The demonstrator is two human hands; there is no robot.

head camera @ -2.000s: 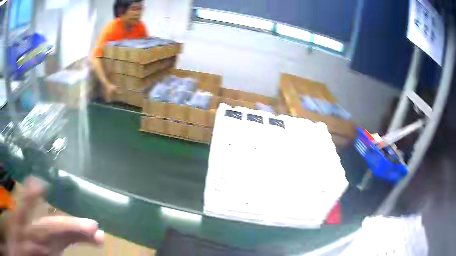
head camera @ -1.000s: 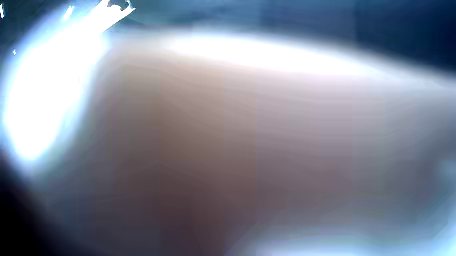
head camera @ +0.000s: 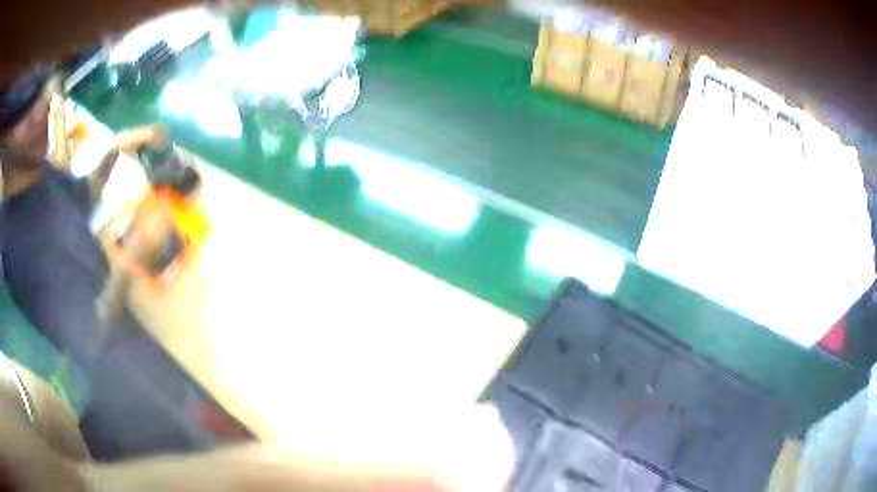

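Observation:
A black blister tray (head camera: 615, 384) lies flat at the bottom right of centre, with shallow pockets and small central marks; its lower part is cut off by the frame. A blurred, overexposed forearm reaches in from the lower left along the bottom edge; it looks like my left arm, and its end, my left hand (head camera: 471, 456), is washed out beside the tray's left edge. Its fingers and any hold cannot be made out. No recognisable right hand shows. Brownish blur covers the top edge, very near the lens; I cannot tell what it is.
A tall white blister tray stack (head camera: 760, 211) stands on the green belt (head camera: 462, 106), with a cardboard box (head camera: 606, 72) behind it. A shiny clear pile (head camera: 288, 72) is at upper left. A seated person (head camera: 58, 250) handles an orange bin (head camera: 173, 235) by the pale bench (head camera: 317, 317).
The large blur that covered the lens has mostly gone. Compared with the earliest frame, the view has turned down and left, showing the neighbour, bench and more black tray; the white stack sits further right.

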